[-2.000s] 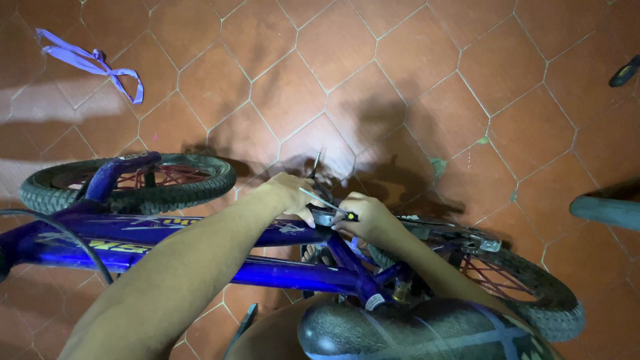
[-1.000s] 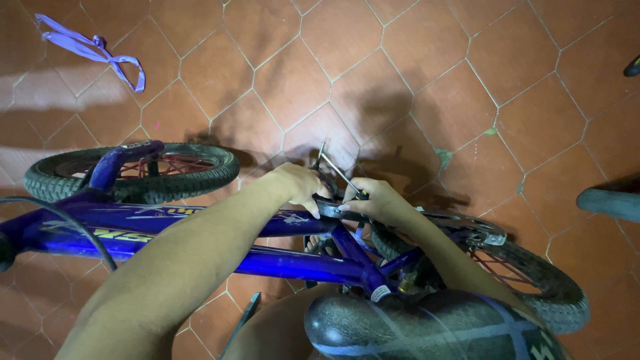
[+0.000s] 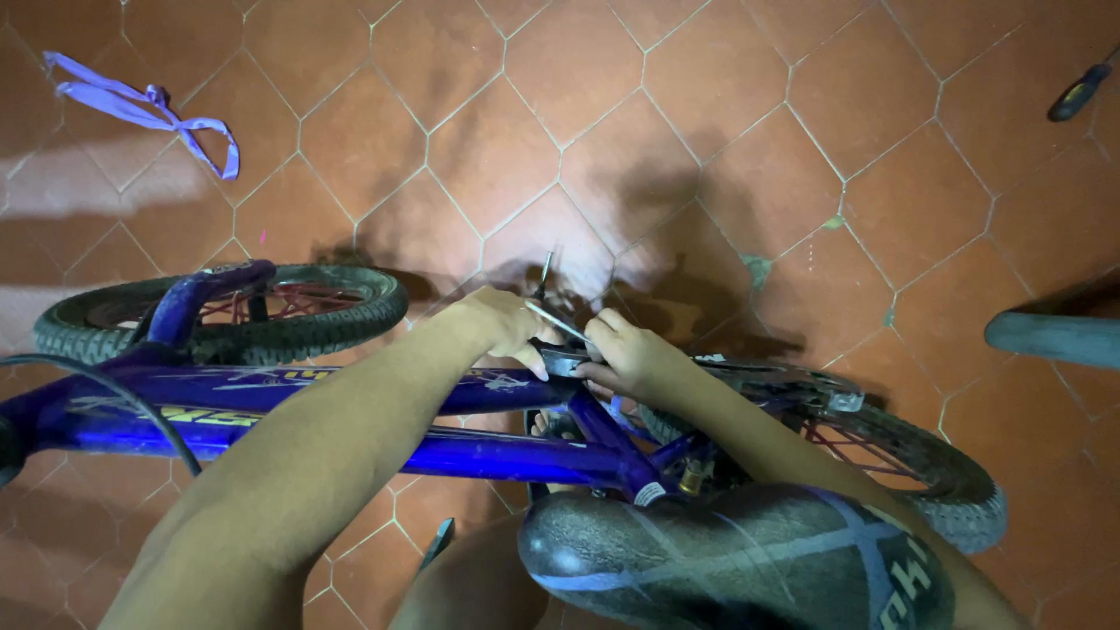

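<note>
A blue bicycle frame [image 3: 534, 459] lies across the view, its black-and-grey saddle [image 3: 726, 551] at the bottom right. My left hand [image 3: 499, 324] is above the frame tubes, thumb and fingers on the left end of a dark bicycle part [image 3: 562, 360] with a shiny face. At that part's right end, my right hand [image 3: 634, 359] grips a thin metal tool [image 3: 560, 322], whose shaft slants up to the left; its handle is hidden. Another thin rod [image 3: 547, 265] sticks up just beyond my left hand. My fingers cover much of the dark part.
The front wheel [image 3: 66, 324] is at the left, the rear wheel [image 3: 958, 490] at the right. On the tiled floor are a purple strap [image 3: 114, 101] at the upper left and a screwdriver [image 3: 1081, 92] at the upper right. A grey tube-like object [image 3: 1050, 337] juts in from the right.
The tool in my right hand has changed its angle: its shaft pointed more steeply upward a second ago and now leans further left. Both hands remain at the dark part.
</note>
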